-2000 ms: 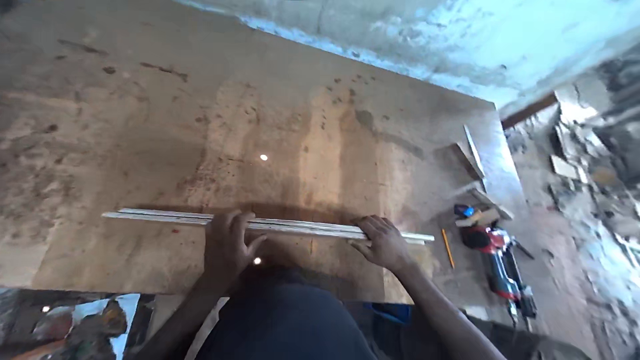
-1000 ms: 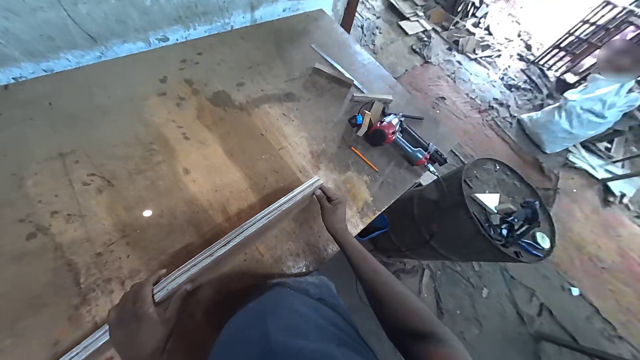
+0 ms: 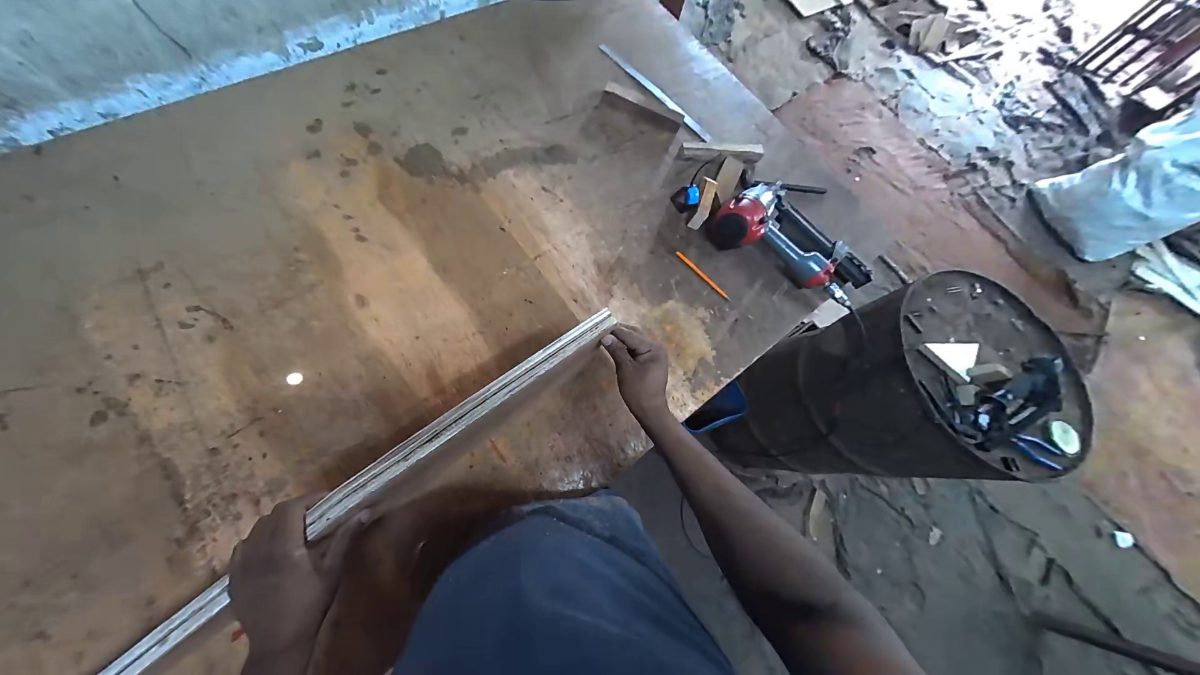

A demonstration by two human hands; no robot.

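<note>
A bundle of long thin wooden strips (image 3: 450,427) lies slanting across the wooden table (image 3: 216,262), from the lower left up to the middle. My left hand (image 3: 286,572) is wrapped round the strips near their lower part. At their upper right end, the fingertips of my right hand (image 3: 639,366) pinch the strips from the side. An orange pencil (image 3: 702,275) lies on the table beyond my right hand. Further right rests a red and grey pneumatic nailer (image 3: 783,234) with a hose fitted to it.
Wood offcuts (image 3: 720,152) and a metal rule (image 3: 654,92) lie near the table's far right. A dark metal drum (image 3: 825,394) stands beside the table, with tools and scraps on top. A wall (image 3: 187,47) borders the back. A pale sack (image 3: 1125,187) and debris are on the floor.
The view has turned strongly to the right since two seconds ago. My right hand, earlier resting over the strips short of their end, now pinches them at the end.
</note>
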